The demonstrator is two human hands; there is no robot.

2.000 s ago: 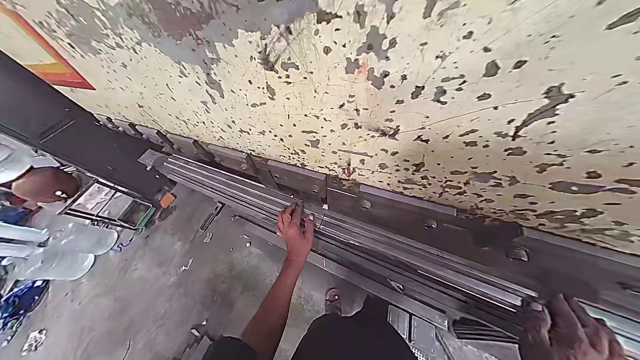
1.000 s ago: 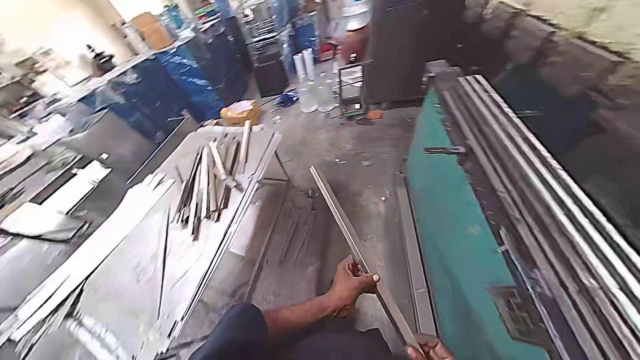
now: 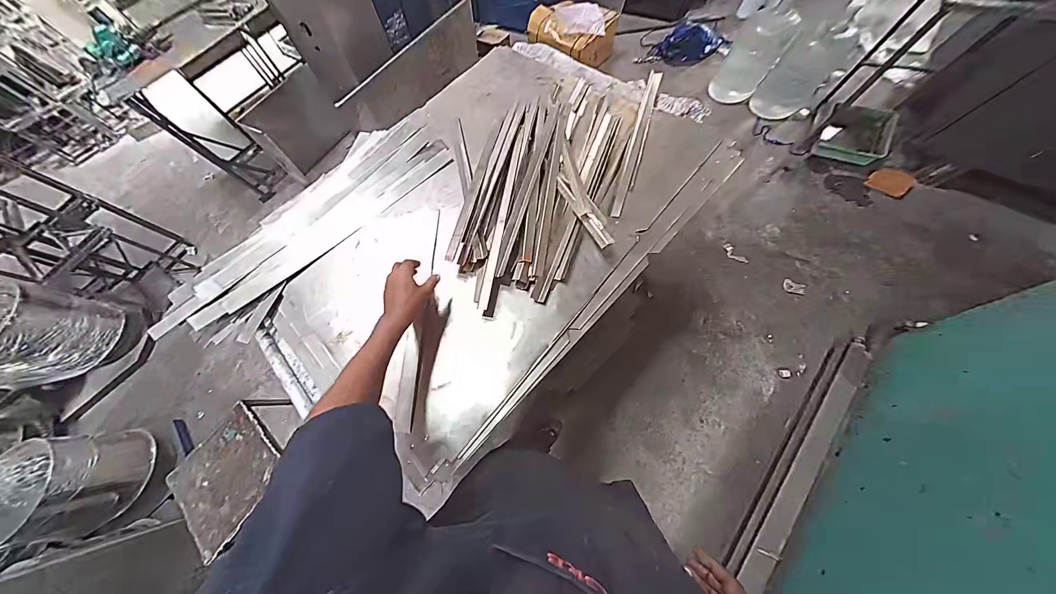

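My left hand point(image 3: 407, 293) is over the bright sheet-metal top of a low table point(image 3: 487, 363), thumb and fingers partly spread. A thin metal strip point(image 3: 436, 235) shows just beyond its fingertips, and a flat strip point(image 3: 407, 379) lies below the wrist; whether the fingers touch either is unclear. To the right of this hand lies a loose pile of narrow, bent metal strips point(image 3: 528, 190). Of my right hand point(image 3: 714, 573) only part shows at the bottom edge, near a long metal channel point(image 3: 796, 470) by the green panel; its grip is hidden.
Wide flat metal strips point(image 3: 305, 235) overhang the table's left side. A green machine panel point(image 3: 957, 445) stands at right. Wrapped rolls point(image 3: 74, 487) and a rusty plate point(image 3: 223, 483) are at lower left. Large clear bottles point(image 3: 775, 70) and a yellow bundle point(image 3: 575, 35) are beyond.
The view has swung from the machine to the table. One second ago both hands held a long metal strip; now my left hand is over the tabletop, apart from my right.
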